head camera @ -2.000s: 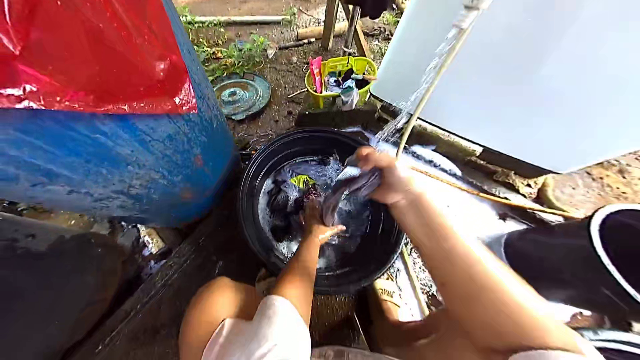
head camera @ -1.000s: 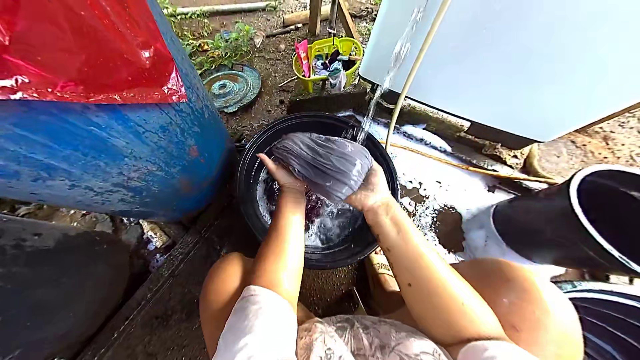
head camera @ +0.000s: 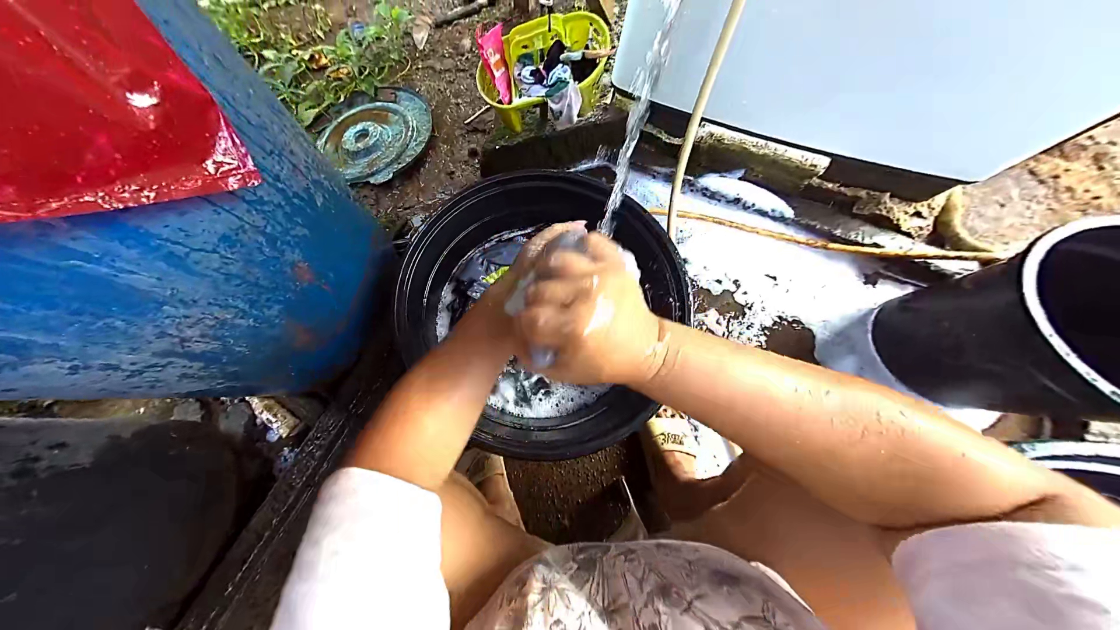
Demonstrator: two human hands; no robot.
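Note:
My left hand (head camera: pixel 525 271) and my right hand (head camera: pixel 595 311) are pressed together over a round black plastic tub (head camera: pixel 547 446). Both are closed on a bunched grey cloth (head camera: pixel 542 354), of which only small bits show between the fingers. My right hand covers much of the left one. Below them, the tub holds sudsy water (head camera: pixel 542 395) with dark wet cloth and a yellow-green patch in it. A stream of water (head camera: pixel 632 131) falls into the tub just behind my hands.
A blue drum (head camera: pixel 175 289) with red plastic sheeting (head camera: pixel 96 114) stands left. Behind are a corroded round lid (head camera: pixel 374 136) and a yellow-green basket (head camera: pixel 516 112) of items. A pale hose (head camera: pixel 704 96) hangs beside a white panel (head camera: pixel 857 79). A black bucket (head camera: pixel 954 337) lies right, near foam.
The grey cloth, spread between my hands a second ago, is now bunched up and squeezed between them. My hands have come together over the tub.

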